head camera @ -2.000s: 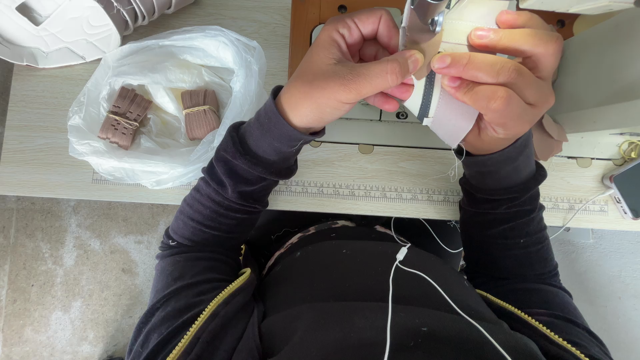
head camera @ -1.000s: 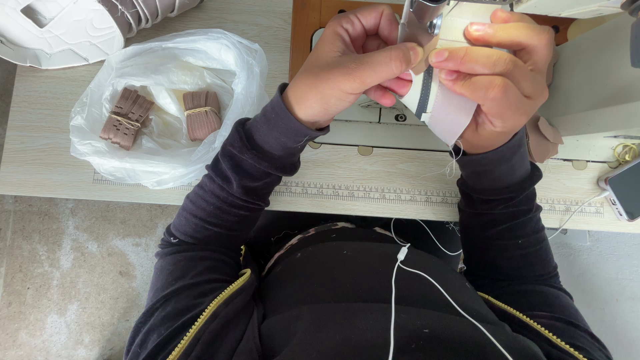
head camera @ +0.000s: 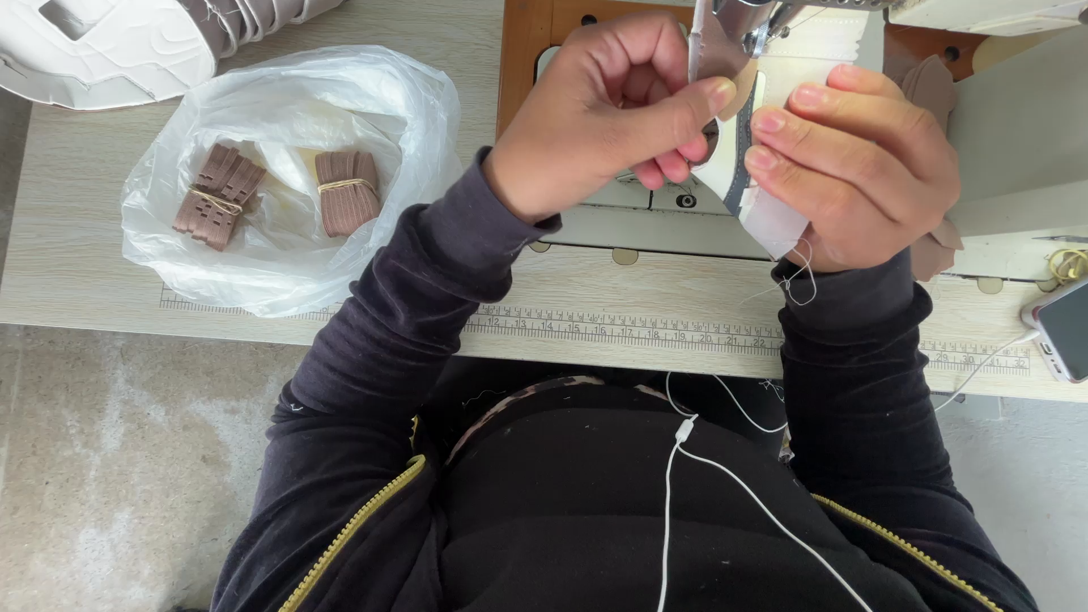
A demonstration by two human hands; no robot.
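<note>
At the head of a sewing machine [head camera: 761,38], my left hand [head camera: 625,110] pinches the edge of a brown piece of material [head camera: 718,51] between thumb and fingers. My right hand [head camera: 858,161] grips a cream and white piece [head camera: 786,93] with a dark grey stitched strip [head camera: 742,144] along it; its fingertips press on the piece beside the strip. The white lower end [head camera: 773,223] of the piece hangs below my fingers, and loose threads [head camera: 801,280] trail from it. The needle area is partly hidden by the presser parts and the material.
On the table's left lies an open plastic bag [head camera: 280,93] with two banded bundles of brown strips [head camera: 218,197], [head camera: 347,194]. Behind it is a white spool-like object [head camera: 102,59]. A ruler tape [head camera: 629,330] runs along the front edge. At right are a phone [head camera: 1062,327] and brown pieces [head camera: 933,93].
The held piece and both hands have shifted only slightly; the brown material now shows more beside my left thumb. Both hands keep their hold throughout.
</note>
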